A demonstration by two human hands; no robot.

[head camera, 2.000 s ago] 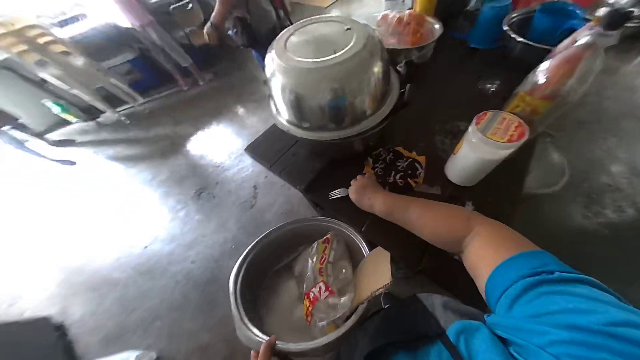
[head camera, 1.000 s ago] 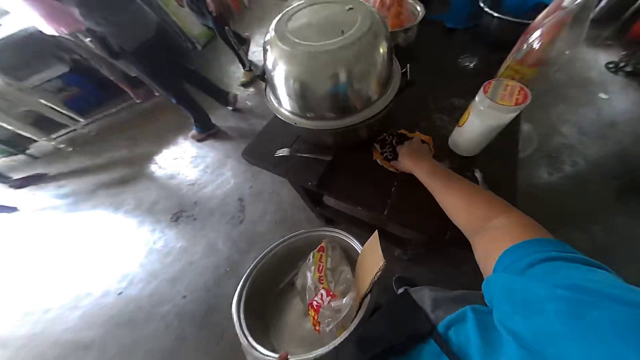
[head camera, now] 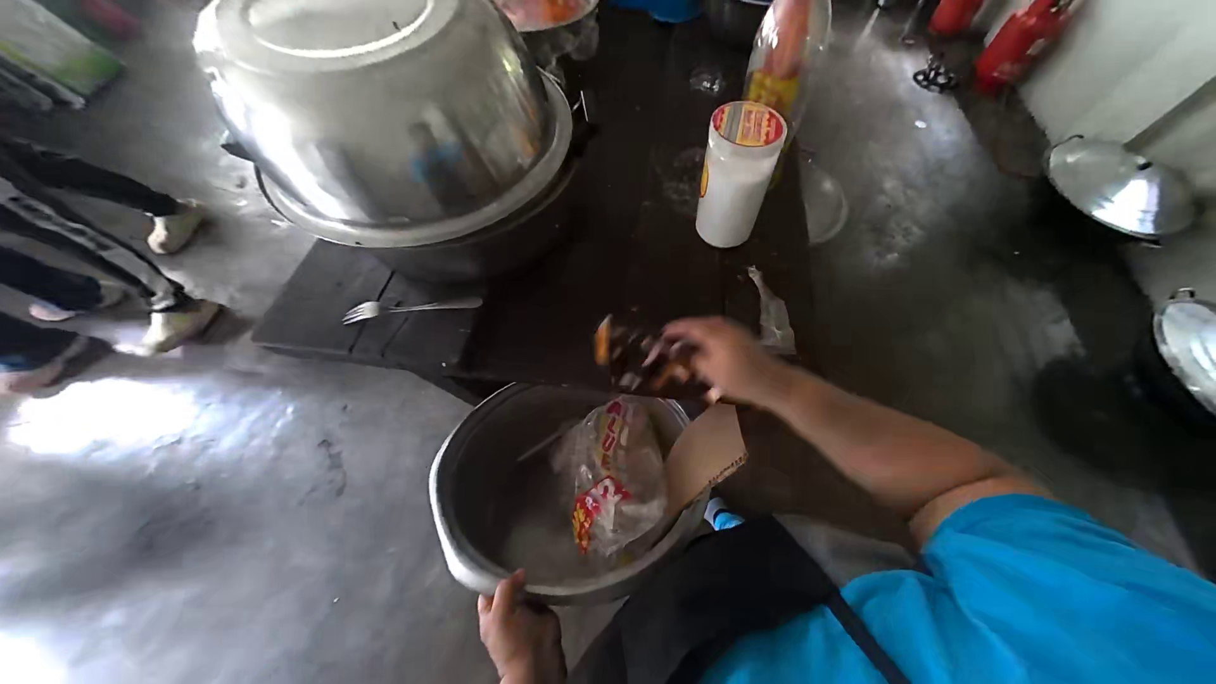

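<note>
My left hand (head camera: pixel 521 632) grips the near rim of a large metal basin (head camera: pixel 454 532), thumb over the edge. A clear plastic bag with red and yellow print (head camera: pixel 622 475) lies in the basin, beside a cardboard flap (head camera: pixel 708 454) at its right side. Blurred by motion, my right hand (head camera: pixel 727 359) holds a crumpled dark and orange wrapper (head camera: pixel 638 356) above the near edge of the dark table (head camera: pixel 560 313), just beyond the basin. A fork (head camera: pixel 410 309) rests on the table to the left, and a small clear plastic piece (head camera: pixel 773 313) lies right of my hand.
An upturned metal basin (head camera: pixel 380 123) covers a pot at the table's left. A white jar with a red-yellow lid (head camera: pixel 739 176) stands near a plastic bag of orange items (head camera: pixel 787 57). Lidded pans (head camera: pixel 1121 185) stand at the right. People's legs (head camera: pixel 85 228) show at the left.
My right hand has lifted the dark and orange wrapper off the tabletop and brought it toward the basin. My left hand now shows more fully on the basin rim. The view has shifted.
</note>
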